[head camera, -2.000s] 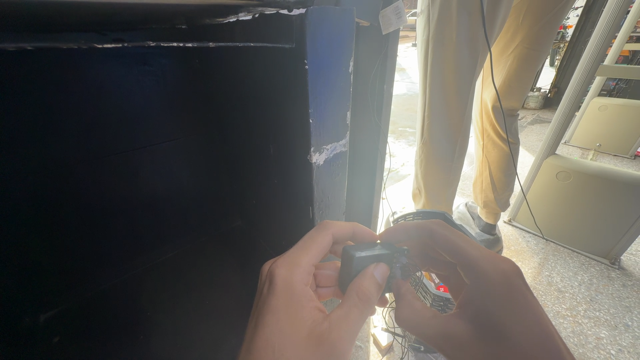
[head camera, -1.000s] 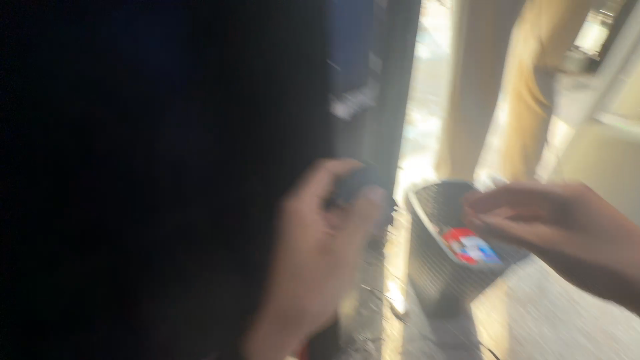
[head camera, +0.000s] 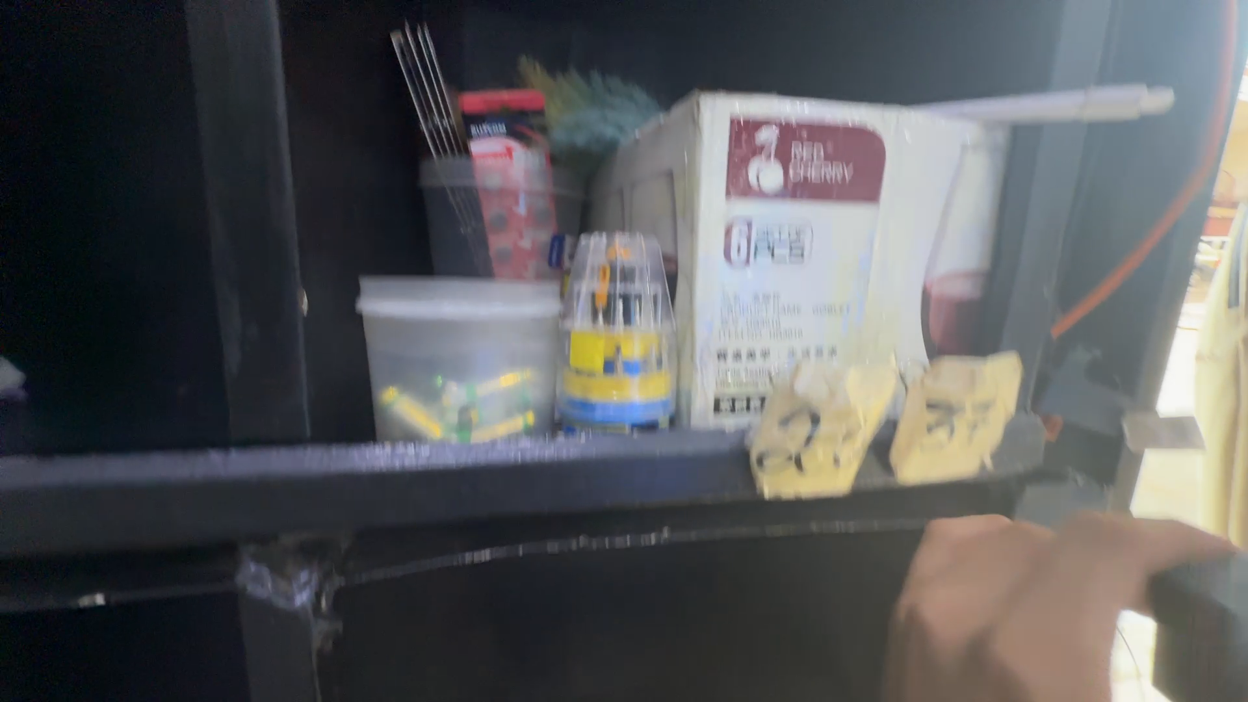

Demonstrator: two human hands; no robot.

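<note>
My left hand (head camera: 1014, 604), blurred, is at the lower right below the shelf, its fingers curled against a dark block-shaped object (head camera: 1199, 624) that the right edge cuts off. My right hand is out of view. Above and left of the hand, two pieces of marked yellowish tape (head camera: 824, 429) hang over the shelf's front edge. Behind them stands a white cardboard box (head camera: 799, 283). A clear container with yellow and blue parts (head camera: 616, 341) is beside it, then a translucent plastic tub (head camera: 463, 351) holding green and yellow cylindrical items.
The dark metal shelf edge (head camera: 487, 478) crosses the view. At the back are thin metal rods (head camera: 429, 93), a red blister pack (head camera: 512, 185) and a bristly green thing (head camera: 590, 107). An orange cable (head camera: 1146, 258) hangs at the right. Part of a person's trousers (head camera: 1224, 361) shows at the far right.
The view has swung up to the shelf. My right hand has let go of the dark object and left the view; my left hand keeps the object, now at the lower right.
</note>
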